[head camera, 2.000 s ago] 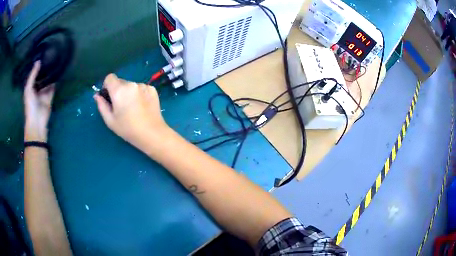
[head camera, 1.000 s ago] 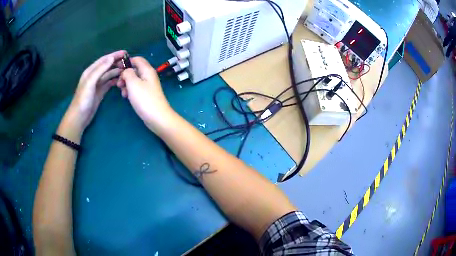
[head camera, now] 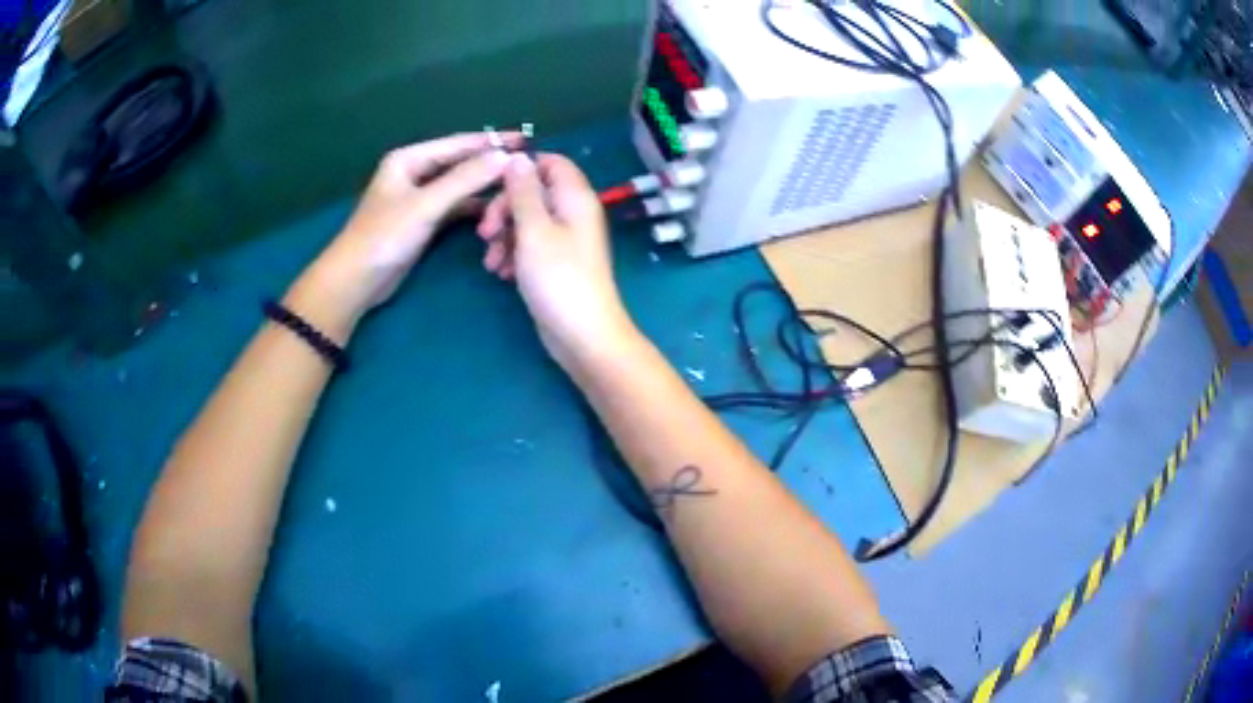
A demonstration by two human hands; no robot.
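Note:
My left hand (head camera: 412,206) and my right hand (head camera: 557,240) meet fingertip to fingertip left of the power supply's front. They pinch a small plug (head camera: 498,140) with pale, shiny bits; fingers hide most of it, so whether it joins anything cannot be told. A thin black cable (head camera: 616,474) shows beside my right forearm and runs towards the tangle at right. Black headphones (head camera: 138,131) lie on the green bench top at upper left, out of my hands.
A white power supply (head camera: 825,151) with a red lead (head camera: 625,191) stands at right. Beyond it, a board (head camera: 879,261) bears a white switch box (head camera: 1010,323) and a digital meter (head camera: 1086,192). Black cables tangle before them. More black items (head camera: 48,536) lie at the left edge.
My left hand has let go of the headphones and come right to meet my right hand. The view has shifted left, so bench and instruments sit further right. The meter's digits have changed.

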